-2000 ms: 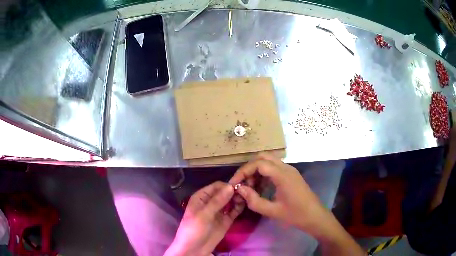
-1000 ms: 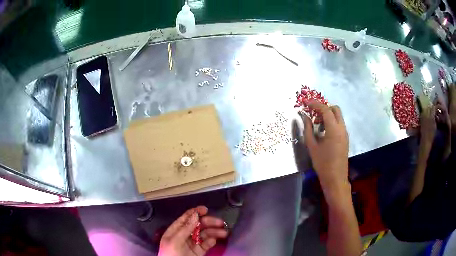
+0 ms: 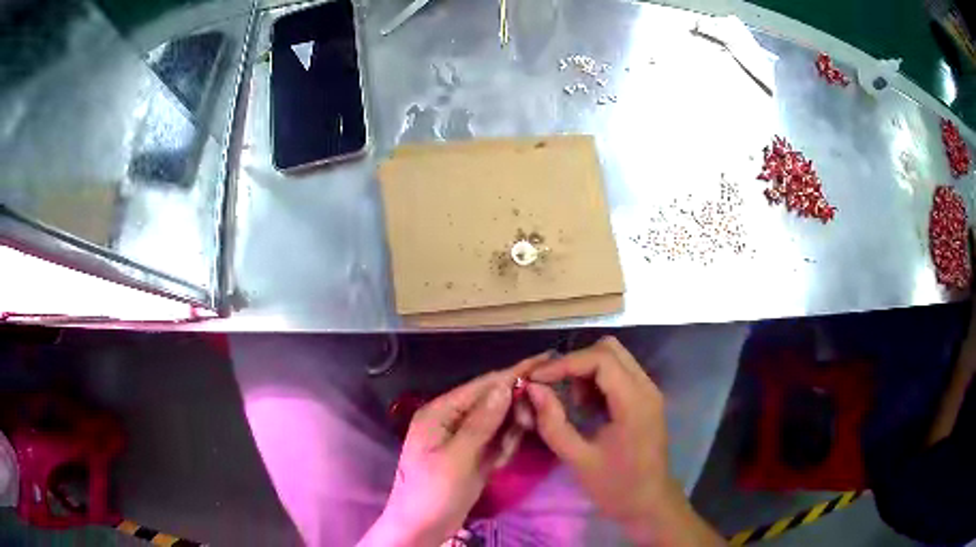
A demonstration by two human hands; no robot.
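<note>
A small red piece (image 3: 520, 386) is pinched between my two hands, over my lap just below the bench edge. My left hand (image 3: 455, 438) grips it from the left; my right hand (image 3: 610, 427) touches it from the right with thumb and fingertip. Whether my right fingers hold a separate tiny part is too small to tell. On the bench, a tan cardboard pad (image 3: 471, 224) bears a white glue spot (image 3: 523, 253) with brown specks around it. Tiny pale parts (image 3: 696, 230) lie scattered right of the pad, beside a heap of red pieces (image 3: 794, 180).
A black smartphone (image 3: 317, 86) lies at the left, beside a clear-sided box (image 3: 118, 128). Small whitish bits (image 3: 584, 73), a thin dark tool (image 3: 738, 59) and more red heaps (image 3: 949, 237) lie on the bench. Red stools (image 3: 808, 422) stand below; a person's dark sleeve (image 3: 915, 470) shows right.
My right hand has moved from the red heap back to my left hand, and both now meet at the small red piece. The camera view has shifted too.
</note>
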